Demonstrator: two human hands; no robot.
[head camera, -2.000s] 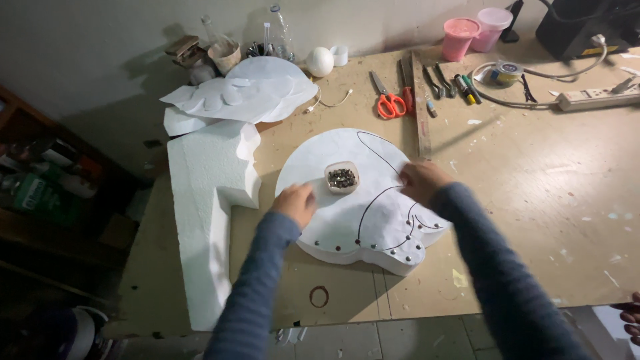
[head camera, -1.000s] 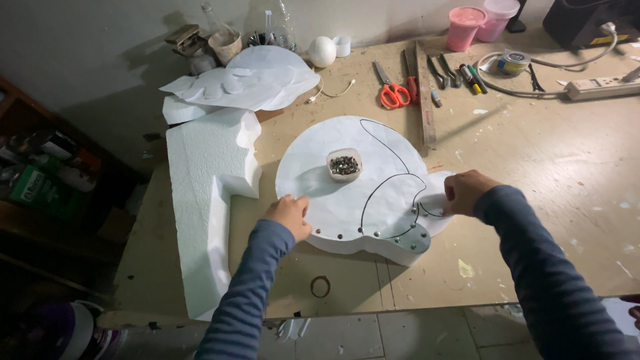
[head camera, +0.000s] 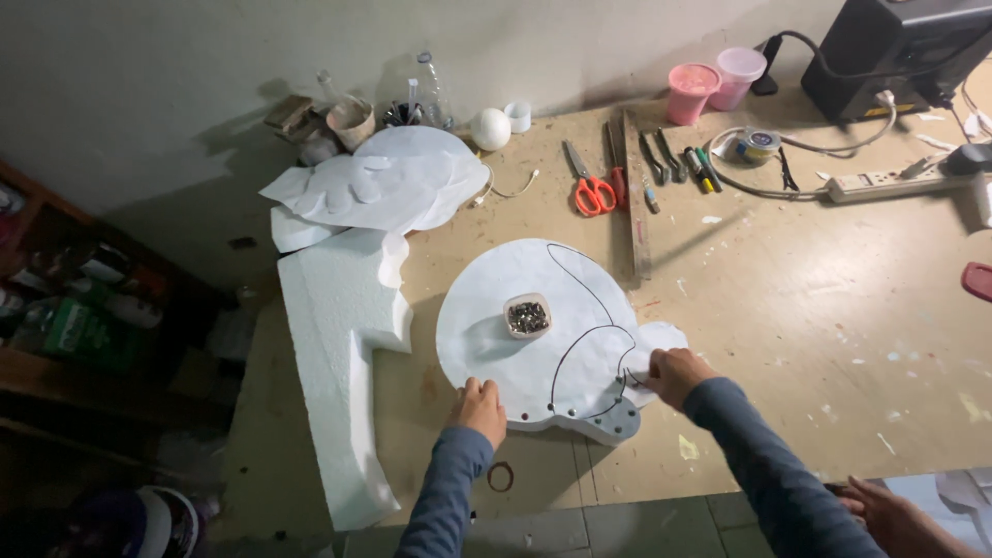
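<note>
A thick white foam shape (head camera: 496, 294), rounded and covered by a paper sheet with black curved lines, lies on the table. Several pins are stuck along its near and right parts. A small square plastic tub (head camera: 528, 316) full of metal pins stands on it. At its near left edge is my left hand (head camera: 479, 411), fingers curled against the edge; whether something is between them cannot be told. My right hand (head camera: 673, 376) is closed at the right edge, by the small lobe and the drawn lines, its fingertips partly hidden.
An L-shaped foam block (head camera: 325, 310) and paper cutouts (head camera: 387, 182) lie left. Behind are orange-handled scissors (head camera: 593, 194), a wooden strip (head camera: 637, 217), markers (head camera: 700, 170) and a power strip (head camera: 883, 184). Another person's hand (head camera: 880, 504) shows at lower right.
Since two seconds ago, my right hand has moved from the upper right part of the foam shape to its right edge. My left hand stays at the near left edge.
</note>
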